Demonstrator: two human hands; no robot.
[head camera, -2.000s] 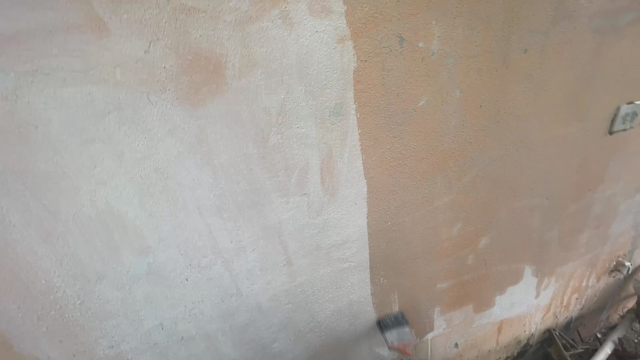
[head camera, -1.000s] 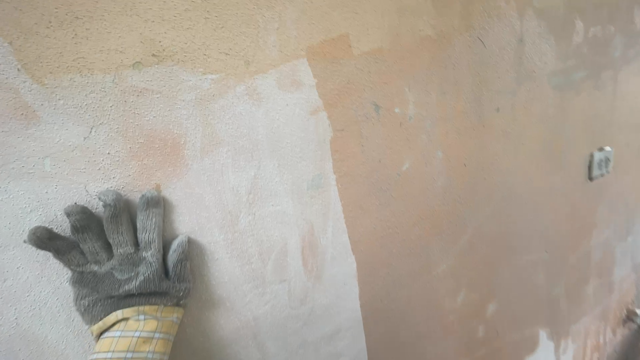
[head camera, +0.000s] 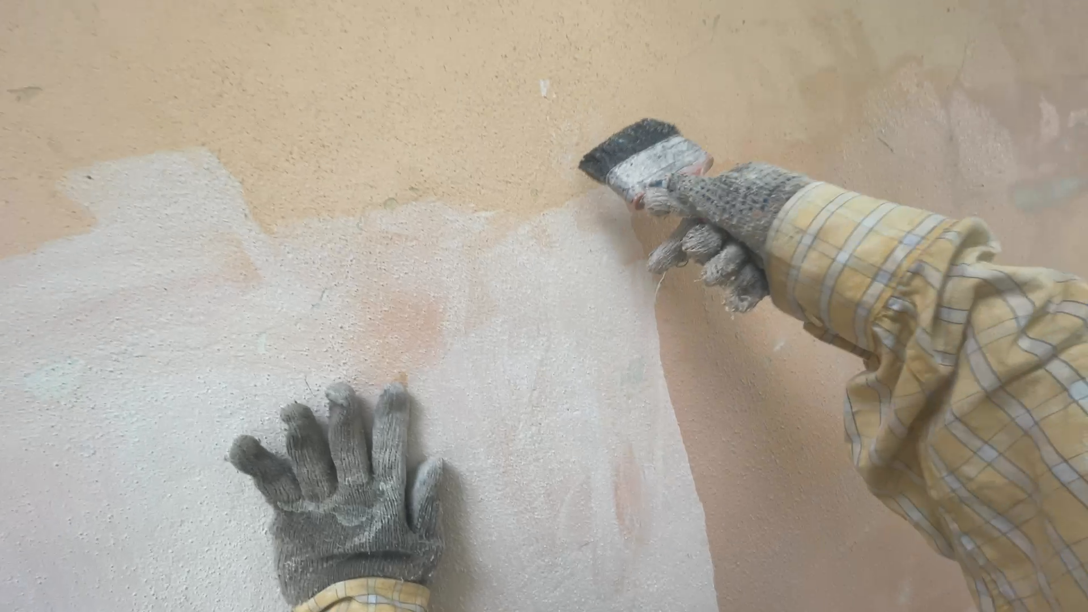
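My right hand (head camera: 731, 229), in a grey knit glove with dotted palm, grips a flat paintbrush (head camera: 650, 161) with dark bristles and a pale, paint-smeared ferrule. The bristles point up and left, at the upper right corner of the whitish patch on the wall (head camera: 527, 357); whether they press on it is hard to tell. My left hand (head camera: 348, 493), in a grey glove, lies with fingers spread against the whitish part, lower left of the brush. It holds nothing. The brush handle is mostly hidden by my right hand.
Bare ochre wall (head camera: 340, 93) runs above the whitish area, which has an uneven upper edge. An orange-brown stretch of wall (head camera: 790, 442) lies right of it, below my right forearm. Paler worn patches show at the upper right.
My right hand has come into view with the brush, which was at the bottom of the wall two seconds ago. My left hand stays spread on the wall. The view has shifted upward.
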